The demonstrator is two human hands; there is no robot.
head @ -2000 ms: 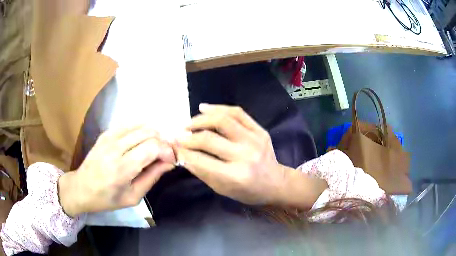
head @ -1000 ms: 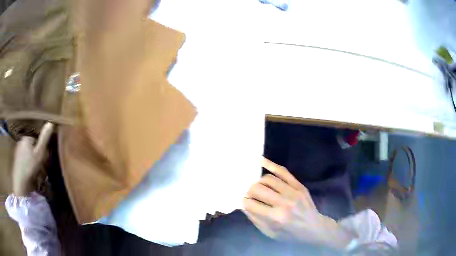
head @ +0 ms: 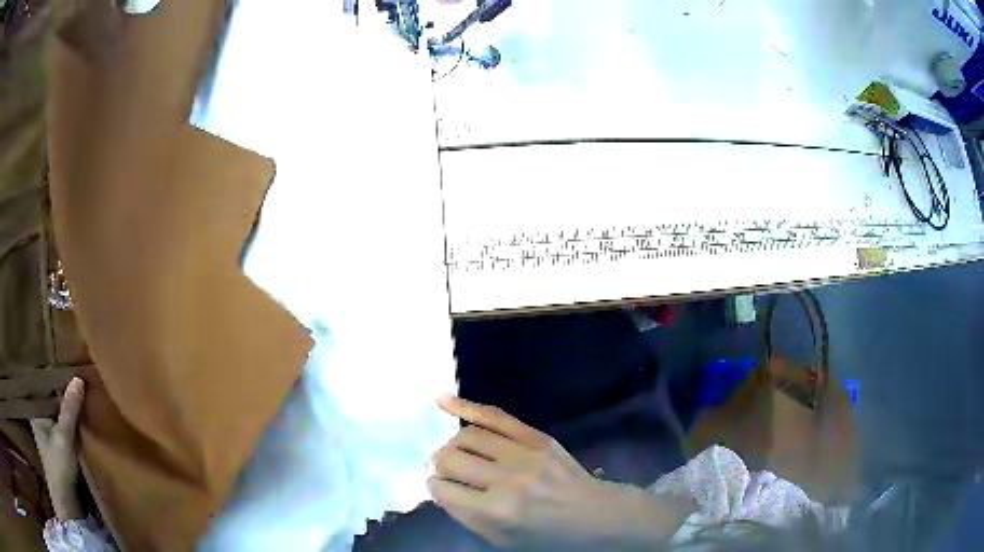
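Observation:
The large bag panel lies over the table edge and my dark-clothed lap, with its white backing (head: 356,248) up and its notched brown face side (head: 183,280) turned over at left. My right hand (head: 518,474) has its fingers bent on the backing's lower right edge and holds it. My left hand (head: 63,442) is small and partly cut off at the lower left. Its thumb shows beside a brown strap (head: 27,394) and the brown panel's edge; its other fingers are hidden, so its hold cannot be told.
The white table (head: 647,194) has a printed ruler scale along its front. Black looped cord (head: 917,178) and a yellowish item (head: 878,99) lie at its right. Blurred metal machine parts (head: 432,32) show at top. Brown bags are piled at left; a handled tote bag (head: 820,431) stands lower right.
My hands have parted from the pinched panel edge. My left hand went far left, then lower beside the strap. My right hand stays at the panel's edge. The view has shifted, showing more table.

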